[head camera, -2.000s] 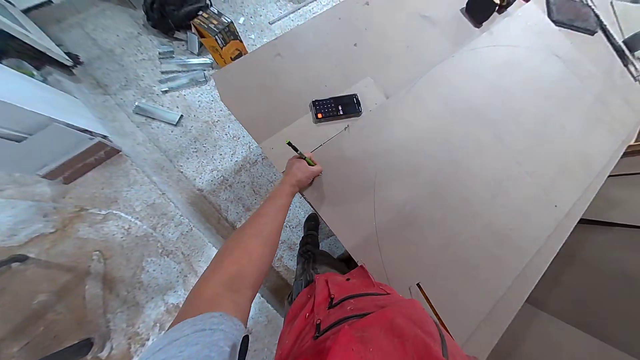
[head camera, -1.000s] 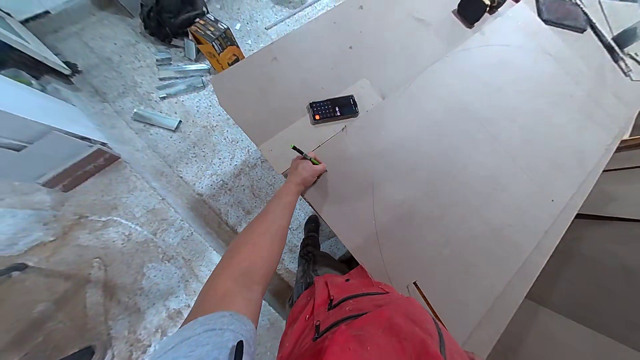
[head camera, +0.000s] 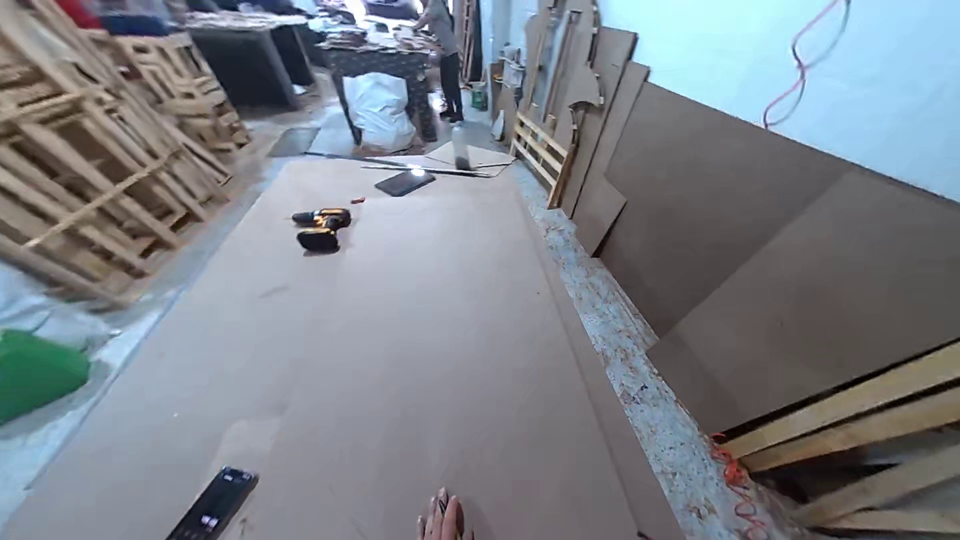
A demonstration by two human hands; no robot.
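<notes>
At the bottom edge is my left hand (head camera: 442, 519), cut off by the frame and resting on a large brown fibreboard sheet (head camera: 420, 337). Its fingers are close together around a slim dark marking pencil (head camera: 443, 501), only partly visible. To its left a black phone (head camera: 214, 504) lies on the board beside a paler patch. Further up the board, a yellow-and-black cordless drill (head camera: 322, 227) lies near a small orange piece (head camera: 358, 200). A dark tablet-like slab (head camera: 405, 182) is at the far end. My right hand is out of view.
Wooden frames (head camera: 97, 157) stand along the left, above a green object (head camera: 37, 375). Brown boards (head camera: 750, 262) lean on the right wall, with timber strips (head camera: 862, 397) and a coiled red hose (head camera: 735, 480) near them. Beyond the table stands another person (head camera: 448, 56).
The view has swung up and turned, bringing the length of the board and the workshop into sight. My left arm and the red garment have left the frame; only my left hand's fingers show.
</notes>
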